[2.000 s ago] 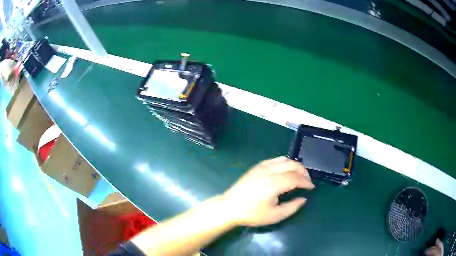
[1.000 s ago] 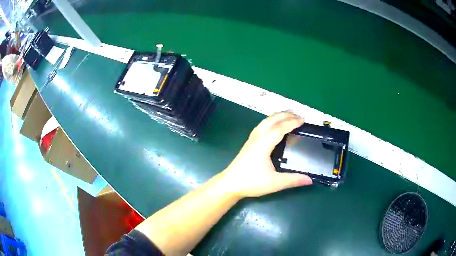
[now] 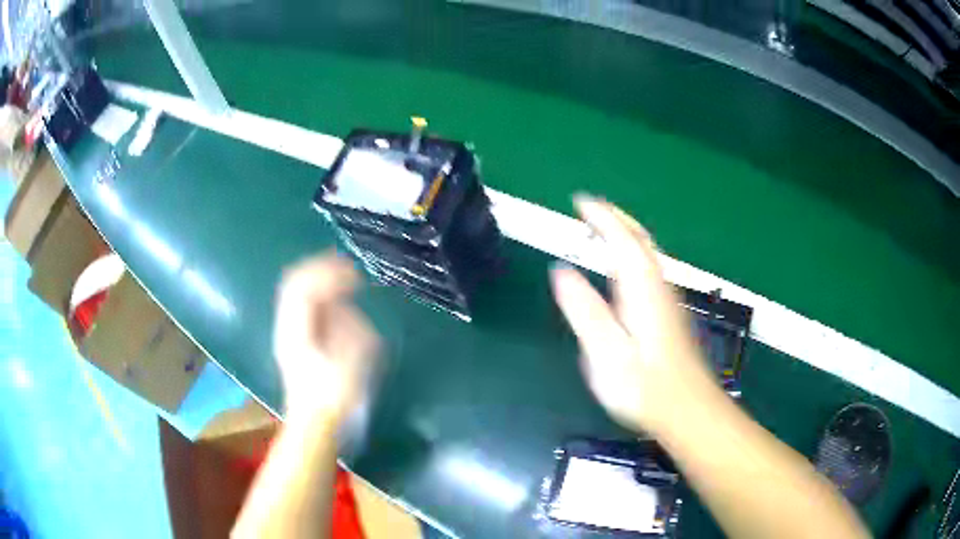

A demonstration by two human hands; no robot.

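A display unit (image 3: 607, 494) with a silver-white back and black frame lies on the green bench near the bottom edge of the view. A second unit (image 3: 728, 347) lies by the white line, partly hidden behind my right wrist. A tall stack of display units (image 3: 463, 242) stands left of my right hand. My right hand (image 3: 632, 326) is above the bench, empty, with thumb and fingers apart. My left hand (image 3: 326, 337) is blurred, left of and nearer than the stack, touching no unit; its grip is unclear.
A round dark screw dish (image 3: 855, 453) sits at the right, with a dark blurred object below it. Another black stack (image 3: 76, 105) stands at the far left. Open cardboard boxes (image 3: 137, 347) with red contents stand on the floor at left. A pale post (image 3: 187, 58) rises behind the bench.
My left hand has let go of the unit by the white line and moved left. My right hand has come in over the bench. A unit now lies at the near side.
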